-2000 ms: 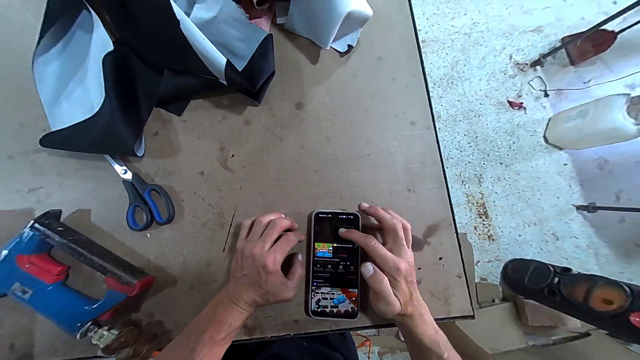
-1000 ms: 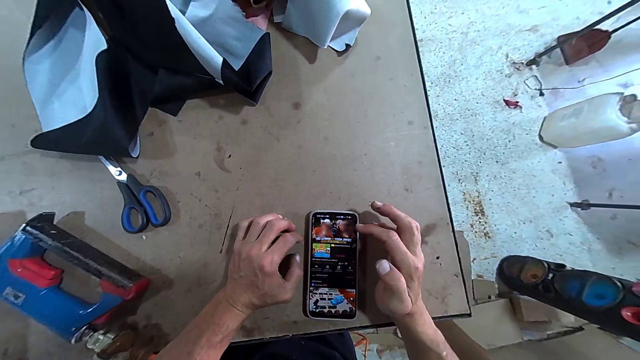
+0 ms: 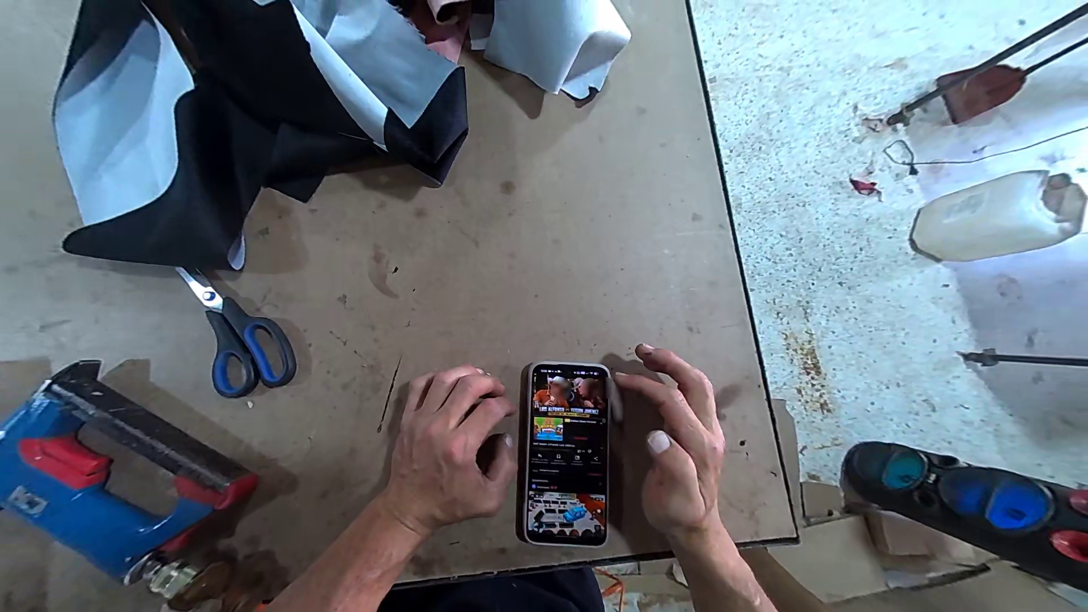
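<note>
A smartphone (image 3: 567, 455) in a pale case lies face up near the table's front edge, its screen lit with pictures and writing. My left hand (image 3: 455, 450) rests on the table just left of it, fingers curled, holding nothing. On the phone's other side is my right hand (image 3: 680, 442), thumb and fingers apart, the index fingertip close to the upper right edge of the phone; whether it touches is unclear. Scissors (image 3: 251, 348) with black and blue handles lie farther left, blade tips hidden under black and light grey fabric (image 3: 229, 161).
A blue and red pneumatic stapler (image 3: 110, 476) with a hose fitting lies at the left. More pale fabric (image 3: 552, 42) is at the back. Beyond the right table edge, the floor holds a plastic jug (image 3: 994, 217), a red dustpan (image 3: 986, 92), cardboard (image 3: 858, 561) and a speaker with coloured lights (image 3: 969, 501).
My right index finger has moved off the phone screen to its right edge. The upper part of the screen, dark earlier, now shows a picture. My left hand has stayed in place.
</note>
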